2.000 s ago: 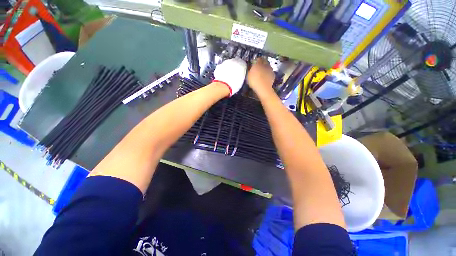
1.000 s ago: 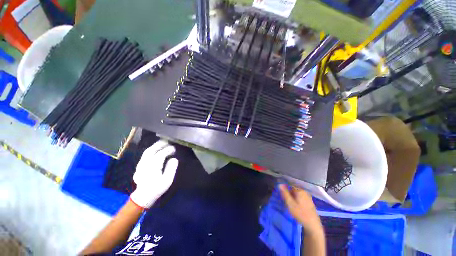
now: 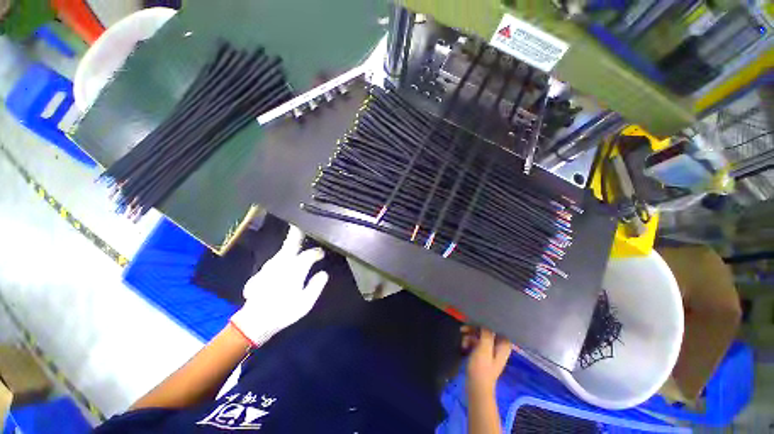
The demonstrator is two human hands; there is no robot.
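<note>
Several black cables (image 3: pixel 424 169) lie in a dense row on the dark plate (image 3: pixel 543 326), coloured wire tips at the right. Several more cables hang from the mould (image 3: pixel 441 80) under the press head and lie across the row, their wire tips near the plate's front. My left hand (image 3: pixel 283 288), in a white glove with a red cuff, is at the plate's front left edge, fingers apart, holding nothing visible. My bare right hand (image 3: pixel 486 354) is at the plate's front edge near a red spot; its fingertips are partly hidden, so its grip is unclear.
A cable bundle (image 3: pixel 199 127) lies on the green mat (image 3: pixel 331 38) at left. A silver slotted bar (image 3: pixel 314 95) lies beside the mould. A white tub (image 3: pixel 649 339) with black scrap stands right, above a blue crate (image 3: pixel 518 415) of cables. Another white tub (image 3: pixel 93 72) stands far left.
Both hands have come away from the mould to the plate's front edge, and cables now show hanging from the mould. In the last second the right hand has moved up to the edge.
</note>
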